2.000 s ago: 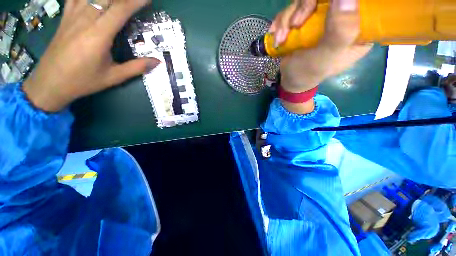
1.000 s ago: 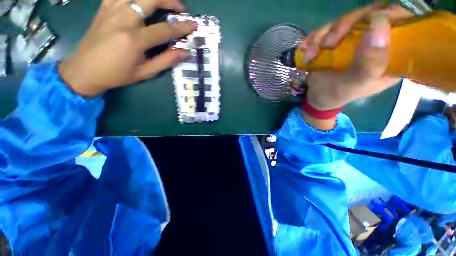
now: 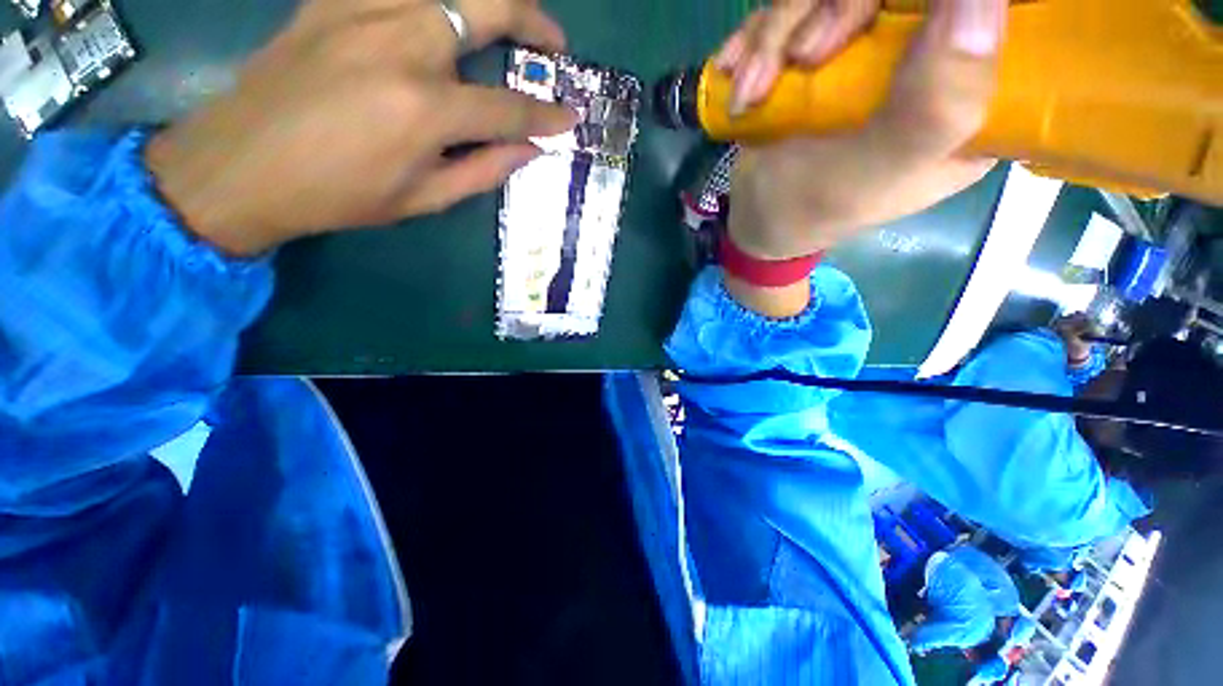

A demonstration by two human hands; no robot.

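Observation:
A phone frame (image 3: 563, 228) lies on the dark green mat, its dark circuit board (image 3: 597, 110) at the far end. My left hand (image 3: 389, 114) rests over the frame's upper left, fingertips on the board end; whether it grips is hidden. My right hand (image 3: 872, 127) holds the yellow-orange electric screwdriver (image 3: 1073, 101) nearly level. Its black nose (image 3: 675, 99) points left, just right of the board, apart from it. The perforated screw tray (image 3: 722, 172) is mostly hidden behind my right hand and the driver.
Loose silver-and-dark boards (image 3: 61, 67) lie at the upper left. A white paper strip (image 3: 993, 275) lies at the bench's right. A black cord (image 3: 939, 390) crosses my right sleeve. The bench's near edge (image 3: 456, 373) is close to my body. People in blue smocks show at the right.
The driver's nose has moved left from over the screw tray to beside the phone frame. My left fingers have come onto the board end. The view has shifted.

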